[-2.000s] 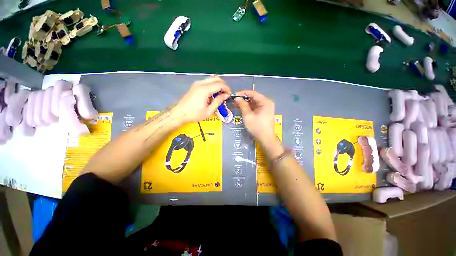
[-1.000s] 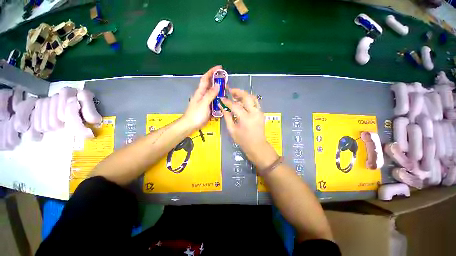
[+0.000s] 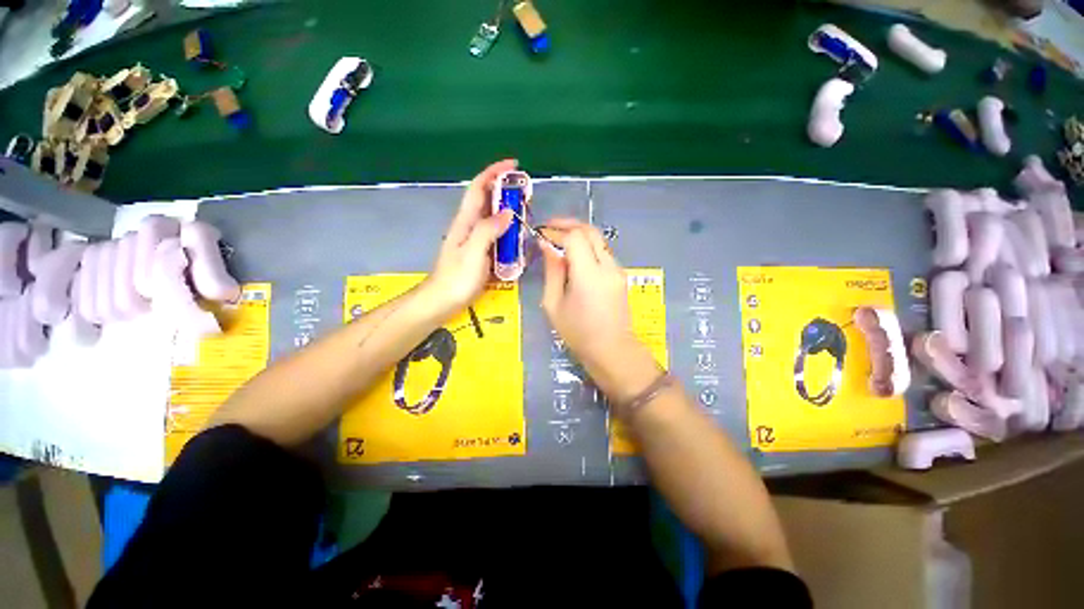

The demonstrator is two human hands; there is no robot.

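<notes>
My left hand [image 3: 473, 236] holds a pale pink housing shell [image 3: 512, 269] upright, its hollow side facing me. A bright blue battery cell [image 3: 510, 226] lies inside the shell, with my left thumb on its edge. My right hand [image 3: 575, 264] is just right of the shell and pinches a small dark piece [image 3: 548, 238] at its fingertips, too small to name surely. A thin lead wire runs from it to the battery. Both hands are bare and above the grey printed sheet [image 3: 392, 226].
The green conveyor belt [image 3: 666, 95] beyond carries a filled housing [image 3: 341, 94], tan-faced batteries with circuit boards, and tangled beige parts [image 3: 101, 119]. Pink housings stand in rows at left [image 3: 119, 280] and heap at right [image 3: 987, 309]. An open carton [image 3: 856, 541] is at lower right.
The shell now sits upright in my left hand with the battery inside, where it was tilted at first. My right hand has drawn slightly away from it. The items on the belt have shifted left.
</notes>
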